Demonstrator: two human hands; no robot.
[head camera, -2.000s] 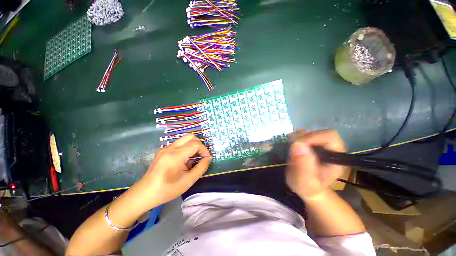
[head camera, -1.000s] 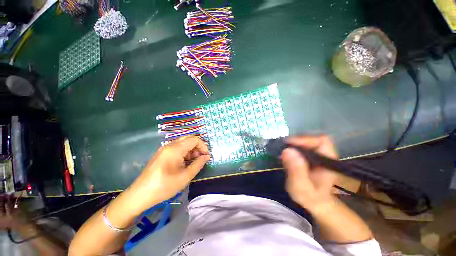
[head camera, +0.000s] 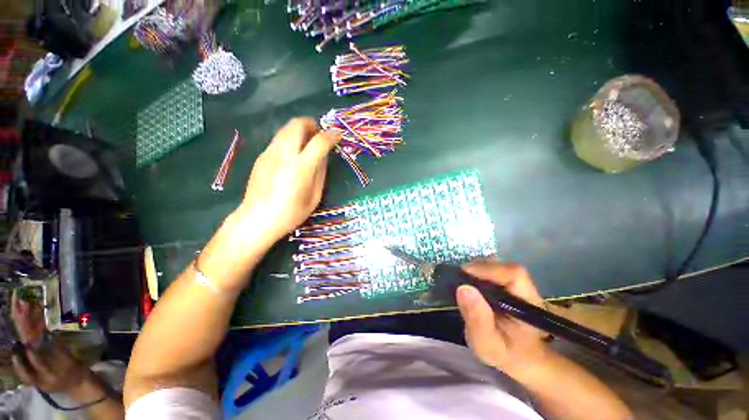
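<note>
The green PCB panel (head camera: 427, 221) lies flat near the bench's front edge, with a row of connector leads (head camera: 328, 253) along its left side, white plugs pointing left. My right hand (head camera: 501, 316) holds the black soldering iron (head camera: 550, 316), its metal tip over the panel's lower left part. My left hand (head camera: 287, 176) is at the left edge of the nearer loose lead pile (head camera: 374, 127), fingertips together at the plugs. Whether a lead is between the fingers is not clear. A second lead pile (head camera: 369, 70) lies just beyond.
A single lead (head camera: 226, 160), a spare panel (head camera: 170, 123) and bundled leads (head camera: 219, 71) lie at left. Wired boards (head camera: 353, 18) are at the far edge. The tip-cleaning pot (head camera: 626, 123) stands at right near a black cord (head camera: 710, 205). Another person's hand (head camera: 49, 361) shows lower left.
My left hand has moved from the panel's left edge up to the nearer lead pile, uncovering the lower leads. The iron's tip has come over the panel. The view has shifted.
</note>
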